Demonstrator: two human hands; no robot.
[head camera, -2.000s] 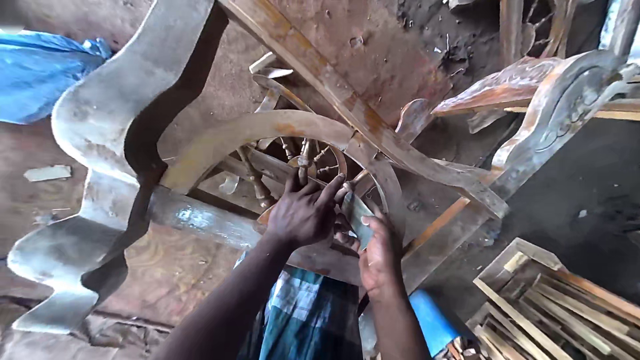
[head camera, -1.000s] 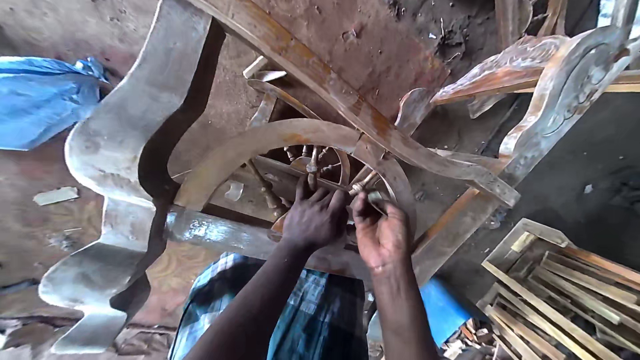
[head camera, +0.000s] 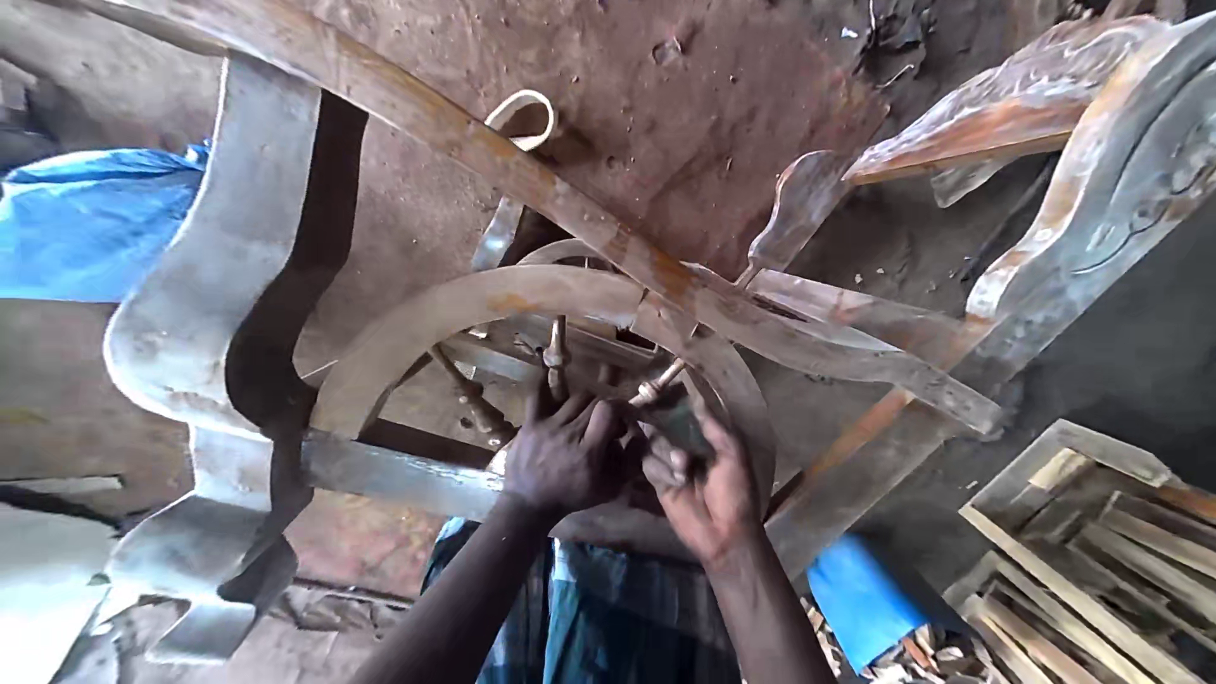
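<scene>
A wooden half-wheel (head camera: 532, 290) with turned spindles sits in a wooden furniture frame. My left hand (head camera: 567, 456) lies over the hub area, its fingers bent among the spindle ends; what they touch is hidden. Close on its right, my right hand (head camera: 708, 480) is palm up with curled fingers, beside a pale turned spindle (head camera: 657, 382). A thin greenish sheet (head camera: 682, 427), perhaps sandpaper, shows dimly between its fingers. The frame's flat rail (head camera: 404, 467) runs left from below the wheel, and a long wooden bar (head camera: 456, 138) slants across above it.
A wavy wooden side piece (head camera: 223, 285) stands at left, near a blue plastic sheet (head camera: 95, 223). Carved wooden parts (head camera: 1073, 209) reach in at upper right. Wood strips fill a wooden crate (head camera: 1064, 437) at lower right, beside a blue object (head camera: 864, 598) and wood scraps.
The greenish sheet, plain in my right hand two seconds ago, is now mostly hidden by the fingers. Both hands remain at the wheel's spindles. The view has moved closer.
</scene>
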